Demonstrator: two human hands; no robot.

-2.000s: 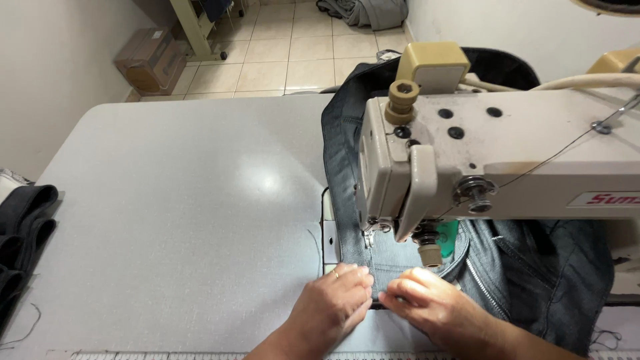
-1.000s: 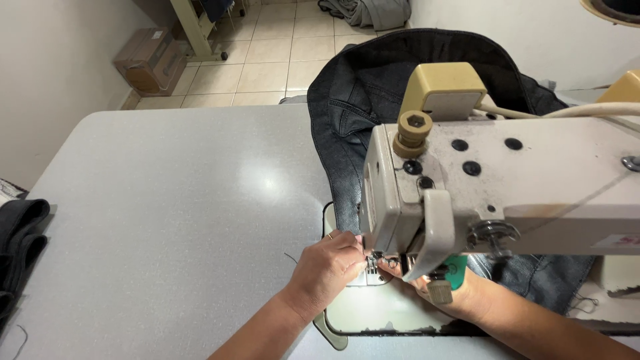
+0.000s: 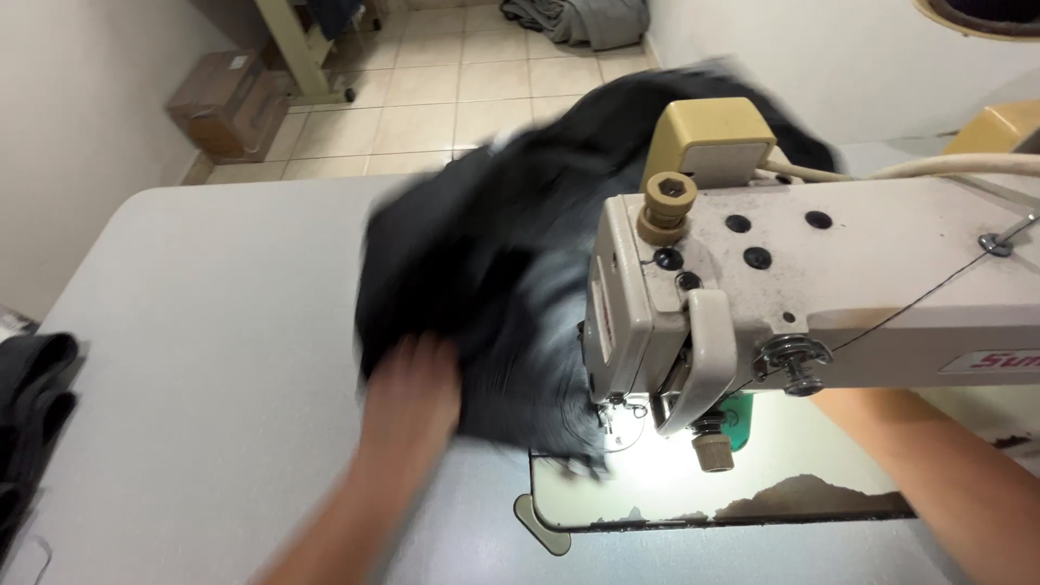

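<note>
A dark denim garment (image 3: 504, 325), blurred by motion, lies bunched to the left of the needle area and behind the head of an industrial sewing machine (image 3: 812, 284). My left hand (image 3: 414, 390) is on the garment's left edge, its fingertips against the dark cloth; blur hides whether they grip. The right forearm passes beneath the machine's arm, and my right hand is hidden behind the machine head. Beside the garment's frayed lower corner, the presser foot (image 3: 611, 418) stands over the lit needle plate. A dark thread runs along the machine to its tension discs (image 3: 795, 361).
Folded dark fabric pieces (image 3: 36, 390) lie at the left edge of the grey sewing table (image 3: 219, 325). A cardboard box (image 3: 227, 106) and a grey cloth pile (image 3: 581, 20) are on the tiled floor. A small lever (image 3: 542, 524) juts from the machine bed's corner.
The garment has swung left over the table and away from the needle plate's right side. My left hand has moved left from the presser foot; my right hand has gone behind the machine head.
</note>
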